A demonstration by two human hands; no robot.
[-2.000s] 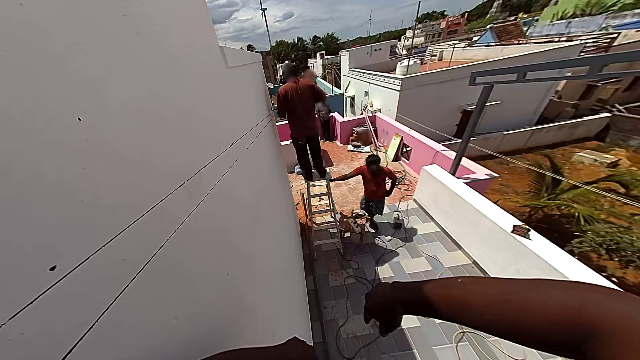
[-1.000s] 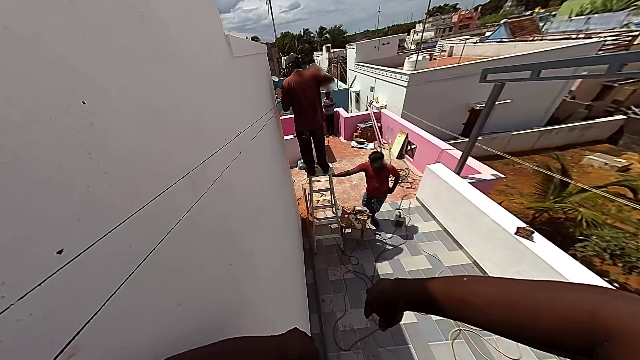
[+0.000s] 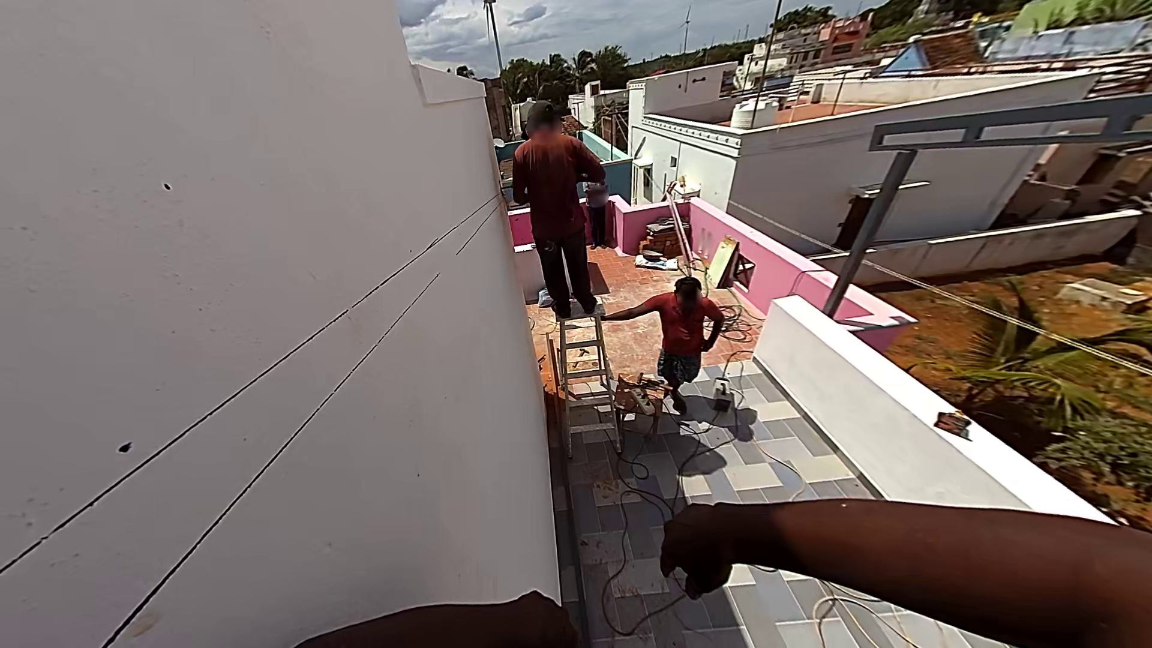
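Observation:
My right hand (image 3: 697, 549) reaches in from the right above the tiled floor (image 3: 756, 477), its fingers curled downward in deep shade; whether they hold anything cannot be made out. At the bottom edge, beside the white wall (image 3: 360, 360), my left hand (image 3: 535, 619) shows only as a dark, partly cut-off shape, its fingers hidden. Beyond both hands, a person in a dark red shirt (image 3: 553, 184) stands on top of a metal stepladder (image 3: 585, 387). A second person in a red shirt (image 3: 684, 324) stands beside it with one hand at its top.
Electric cables (image 3: 625, 540) trail over the tiles near a small wooden stand (image 3: 639, 396) bearing tools. A low white parapet (image 3: 891, 414) runs along the right, with a grey metal frame (image 3: 868, 229) above. Farther back are a pink parapet (image 3: 774, 252) and another person (image 3: 597, 211).

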